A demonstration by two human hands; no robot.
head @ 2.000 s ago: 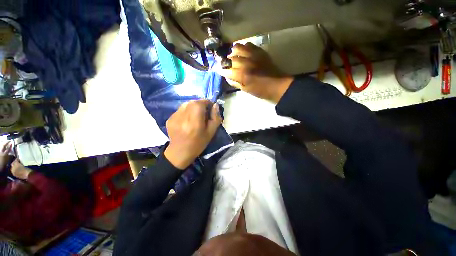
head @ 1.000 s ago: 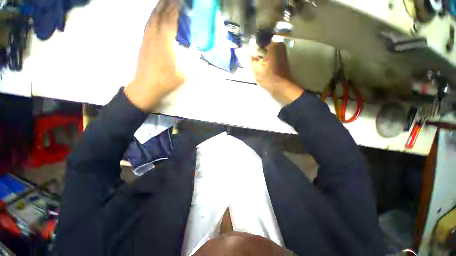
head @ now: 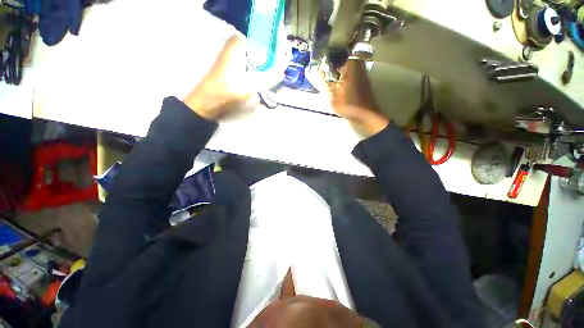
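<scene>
A small piece of shiny navy fabric (head: 298, 72) lies at the presser foot (head: 299, 46) of the sewing machine (head: 442, 61), and its edges are washed out by glare. The turquoise lamp bar (head: 265, 35) is left of the needle area. My left hand (head: 221, 83) is left of the fabric, over the white table; its fingers are lost in bright light and blur. My right hand (head: 351, 90) is just right of the fabric, at the dark parts of the machine head; its fingertips are partly hidden, so its grip is unclear.
Scissors with red and orange handles (head: 440, 141), a round grey disc (head: 490, 163) and a red-handled tool (head: 519, 180) lie right of the machine on the white table (head: 115, 70). Navy and white pieces (head: 194, 190) are below the table edge. A red stool (head: 61, 173) stands at left.
The long navy panel from the first frame is gone from the table's left side. My left hand has moved left, then slightly back towards the needle area. The view has shifted right.
</scene>
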